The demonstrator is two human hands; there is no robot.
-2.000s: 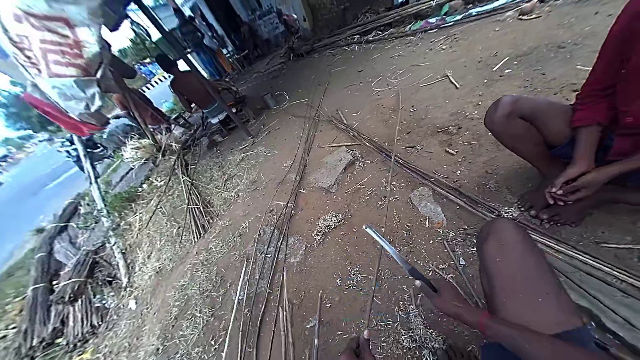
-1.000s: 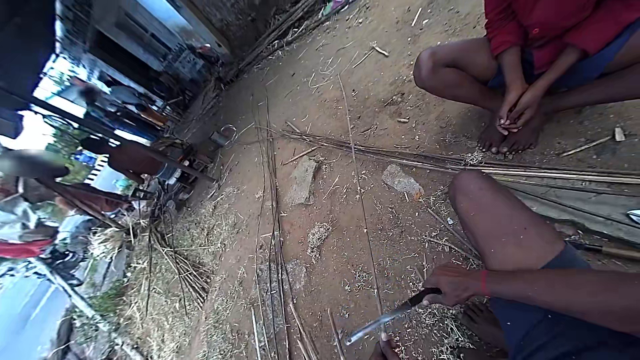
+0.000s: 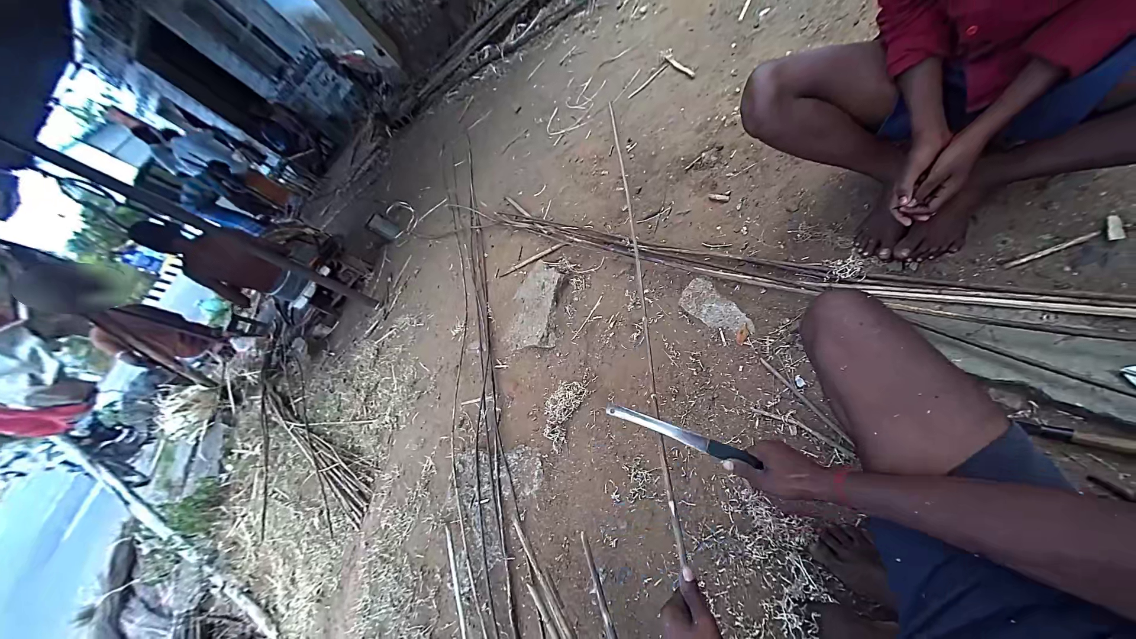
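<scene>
My right hand point(image 3: 781, 470), with a red thread at the wrist, grips the black handle of a long knife point(image 3: 661, 428). The blade points left and crosses a long thin cane point(image 3: 641, 293); whether it touches the cane I cannot tell. At the bottom edge, my left hand point(image 3: 690, 612) holds the near end of this cane, which stretches away over the ground. Part of the left hand is cut off by the frame. Pale shavings point(image 3: 564, 408) lie on the soil to the left of the blade.
A bundle of long canes point(image 3: 754, 266) crosses beyond my bent knee. More canes point(image 3: 484, 355) lie at left, near flat stones point(image 3: 536, 306). A person in a red shirt point(image 3: 985, 44) sits cross-legged at upper right. Other people point(image 3: 240, 262) are under a shelter at upper left.
The knife was near the lower end of the cane a second ago; it now crosses the cane farther up, away from my left hand. The view has turned since the earliest frame.
</scene>
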